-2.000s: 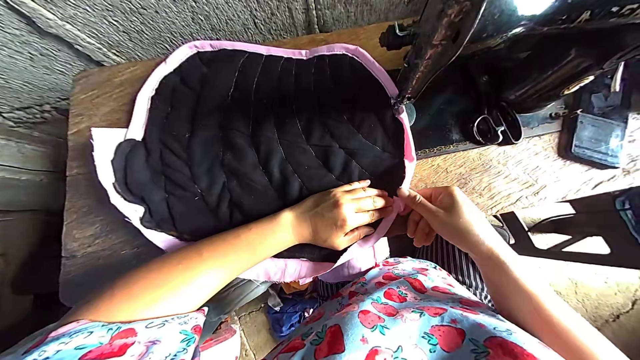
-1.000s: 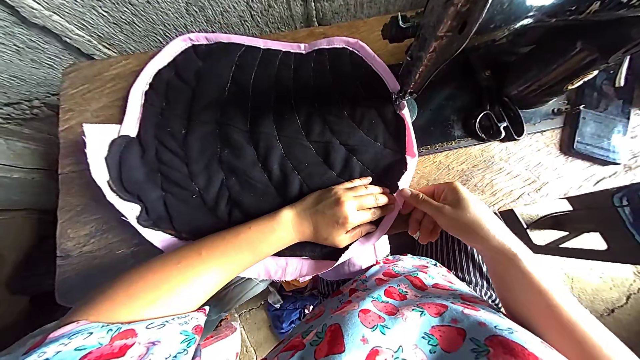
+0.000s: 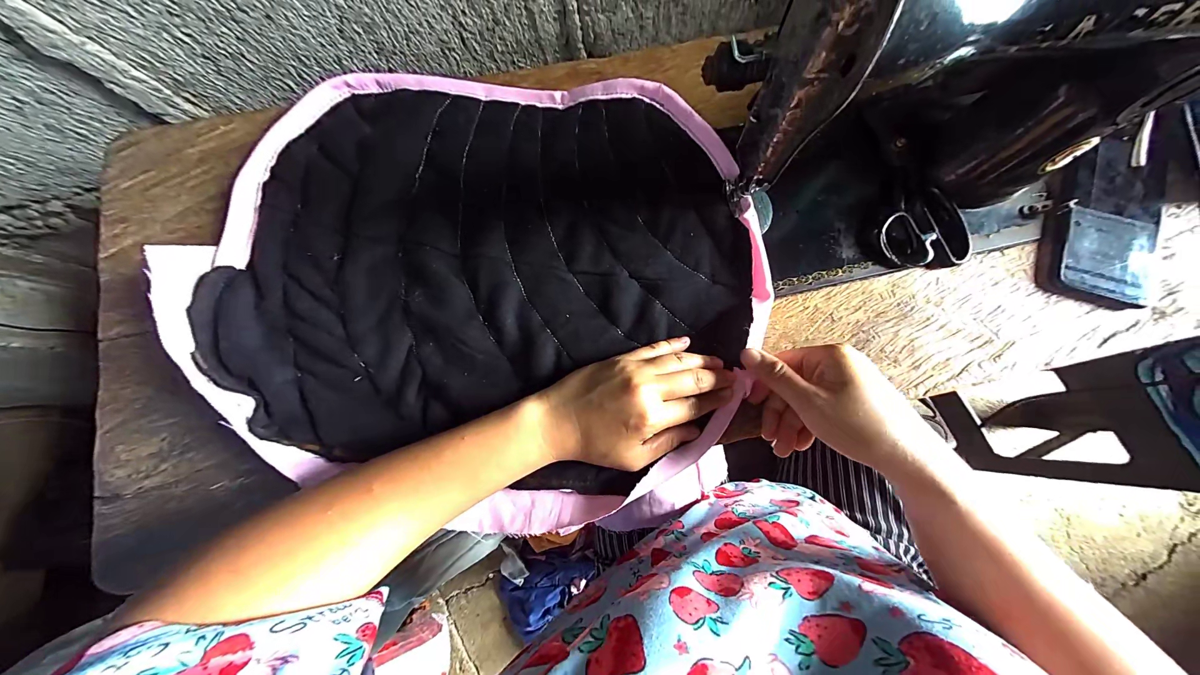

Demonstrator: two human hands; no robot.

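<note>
A black quilted fabric piece (image 3: 506,253) with wavy stitch lines lies on the wooden sewing table. Pink fabric binding (image 3: 246,202) runs along its rim, with a loose strip at the lower edge. The rim's right side sits under the needle area of a black sewing machine (image 3: 816,94). My left hand (image 3: 642,403) rests on the fabric's lower right part, palm down, fingertips near the binding. Just right of it, my right hand (image 3: 806,394) pinches the pink binding between thumb and forefinger at the edge.
Scissors (image 3: 909,239) lie on the machine bed. Right of them a dark phone-like object (image 3: 1106,248) rests on the wooden table (image 3: 141,375). A rough grey wall (image 3: 234,47) stands behind. Blue cloth (image 3: 539,591) lies below the table's front edge.
</note>
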